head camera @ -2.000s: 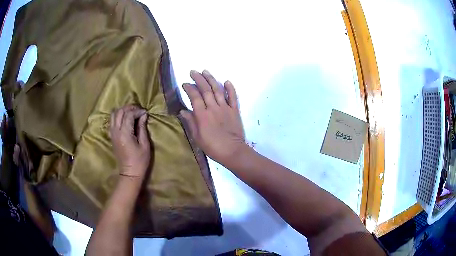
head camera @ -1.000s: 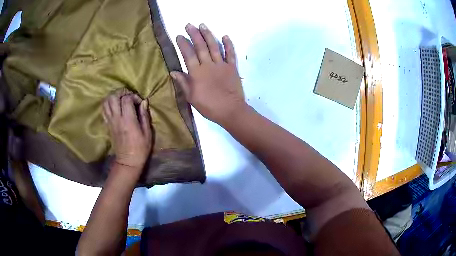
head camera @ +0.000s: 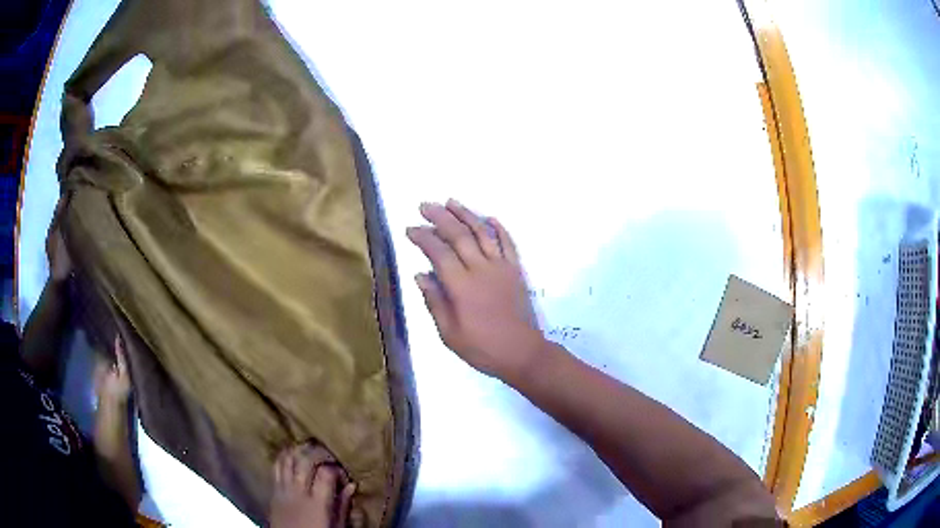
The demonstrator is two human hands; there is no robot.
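A brown vest (head camera: 258,237) lies on the white table at the left, its golden-olive lining facing up. An armhole shows the table through it at the upper left. A dark band runs down its right edge. My left hand (head camera: 309,487), partly cut off by the bottom edge, has its fingers curled on the lining near the lower right part of the vest and pinches the cloth. My right hand (head camera: 476,284) is empty, fingers spread, over the table just right of the vest's edge, apart from it.
Another person in dark clothes stands at the lower left, with a hand (head camera: 115,382) at the vest's left side. A tan card (head camera: 746,330) with handwriting lies at the right beside an orange-yellow strip (head camera: 802,237). A white perforated basket (head camera: 902,361) is at the far right.
My left hand has moved down the vest, and my right hand has come off its edge. The vest reaches lower in view, with long folds down its left part. The view has shifted.
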